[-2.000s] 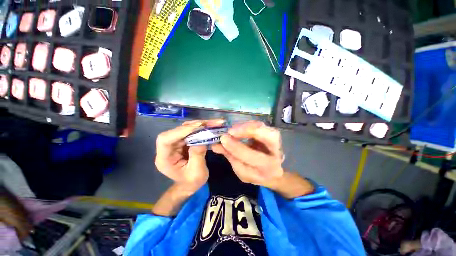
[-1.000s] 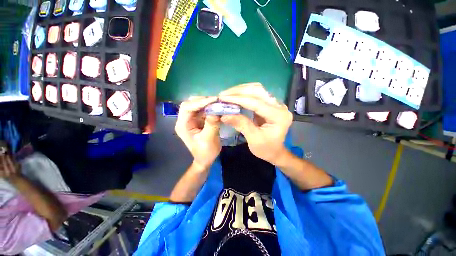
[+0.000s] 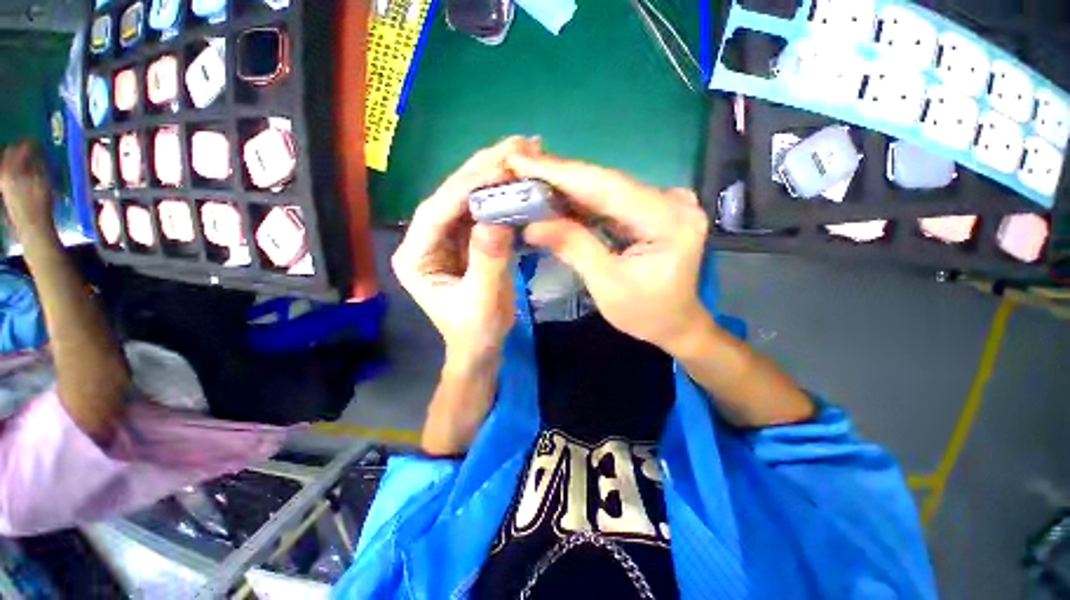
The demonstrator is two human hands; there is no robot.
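Note:
A small grey watch case (image 3: 512, 203) is held edge-on between both hands above the bench's front edge. My left hand (image 3: 461, 260) grips its left side, with the thumb below and fingers above. My right hand (image 3: 628, 240) grips its right side, with the thumb near its lower edge and fingers over the top. Both hands are bare. The fingers hide the ends of the case, and its flat faces cannot be made out.
A black foam tray (image 3: 325, 152) with pink and white units stands left, beside a yellow printed strip (image 3: 393, 70). A pale-blue backing sheet (image 3: 882, 82) lies over the right foam tray (image 3: 751, 211). Tweezers (image 3: 666, 41) lie on the green mat (image 3: 563, 88). Another person's arm (image 3: 73, 316) is at left.
The view has shifted, so the trays sit differently in it. The hands still hold the case, now higher in the picture and tilted to show more of its side. The other person's arm is raised at left.

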